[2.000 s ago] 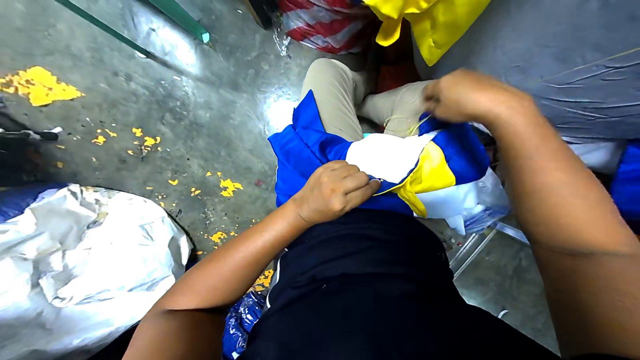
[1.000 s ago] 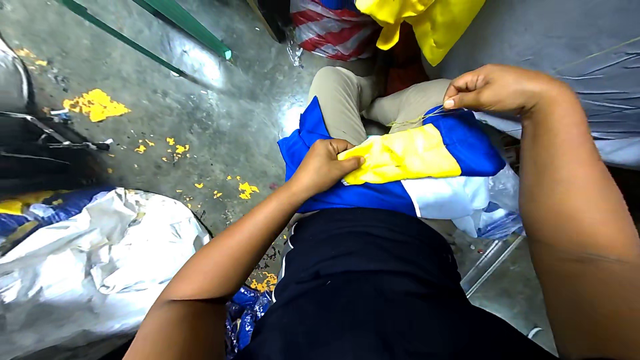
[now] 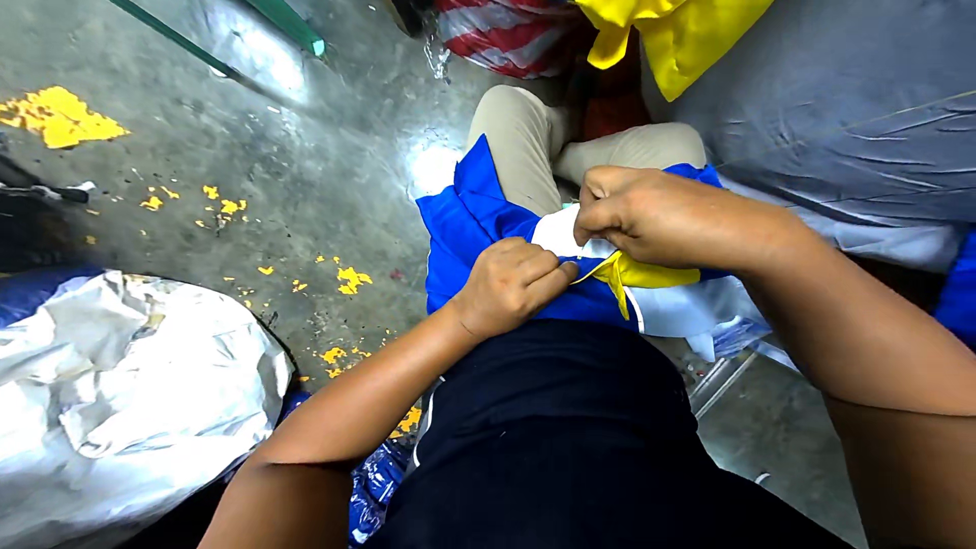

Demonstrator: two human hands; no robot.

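Across my lap lies a fabric piece of blue [image 3: 476,229], white and yellow panels [image 3: 656,273]. My left hand [image 3: 515,286] pinches the folded blue edge near the middle of the piece. Close to its right, my right hand [image 3: 629,217] has its thumb and fingers pressed together over the white panel [image 3: 557,231]. What its fingertips hold is too small to tell; a thin thread shows in the earlier view. A narrow yellow strip hangs between the hands, beside a white edge.
A large white sack [image 3: 168,381] stands at the left. Grey sheeting [image 3: 823,99] covers something at the right, with yellow cloth [image 3: 679,38] at its corner. A red-and-white striped bag [image 3: 511,34] sits ahead. Green metal legs [image 3: 286,23] stand on the floor, which has yellow patches.
My right hand has come down and left, from above the cloth's right side to beside my left hand. The yellow panel, spread flat one second ago, is now folded and partly covered.
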